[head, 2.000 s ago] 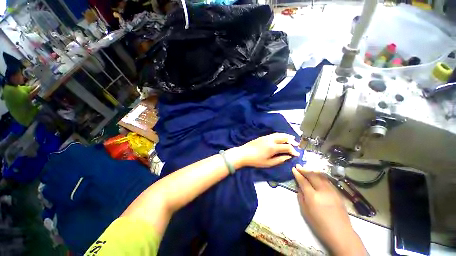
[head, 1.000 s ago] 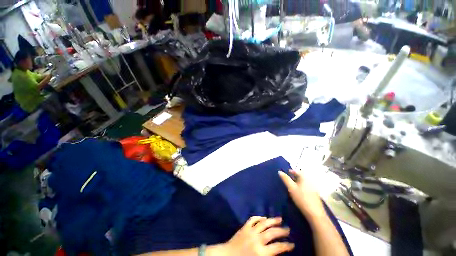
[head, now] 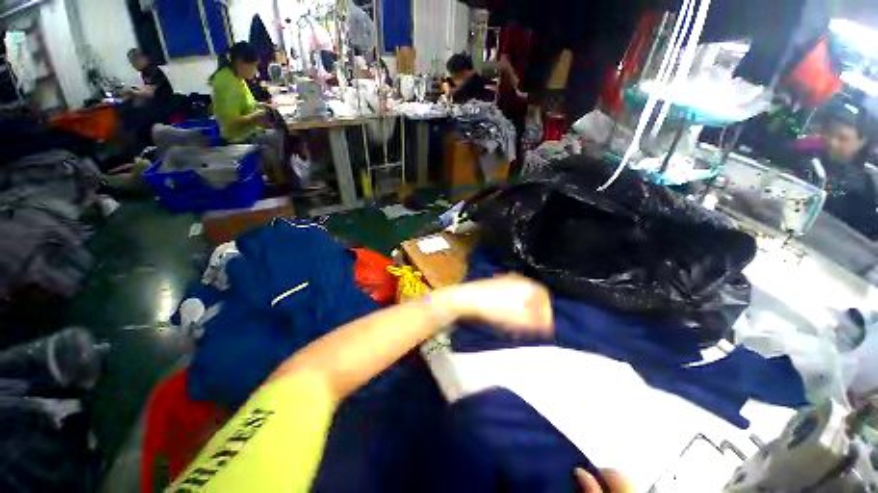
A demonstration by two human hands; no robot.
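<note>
Navy cloth (head: 501,438) hangs over the table's front edge and my lap. More navy cloth (head: 626,337) lies at the back of the white table (head: 568,390). My left hand (head: 510,306) is blurred, with curled fingers, over the near left end of the back cloth; whether it grips any is unclear. My right hand (head: 602,481) is cut off by the bottom edge, only fingers showing at the lap cloth's right side. The sewing machine (head: 804,453) is partly visible at lower right; its needle is not clear.
A shiny black plastic bag (head: 635,255) lies behind the cloth. A teal-blue garment heap (head: 289,289) with a pale strip is at left, beside a red and yellow bundle (head: 409,282) and cardboard (head: 441,260). Other people sit at machines farther back.
The view has swung left and up. My left hand has moved from the lap cloth to the back cloth. My right hand has dropped to the bottom edge. The lap cloth sits lower.
</note>
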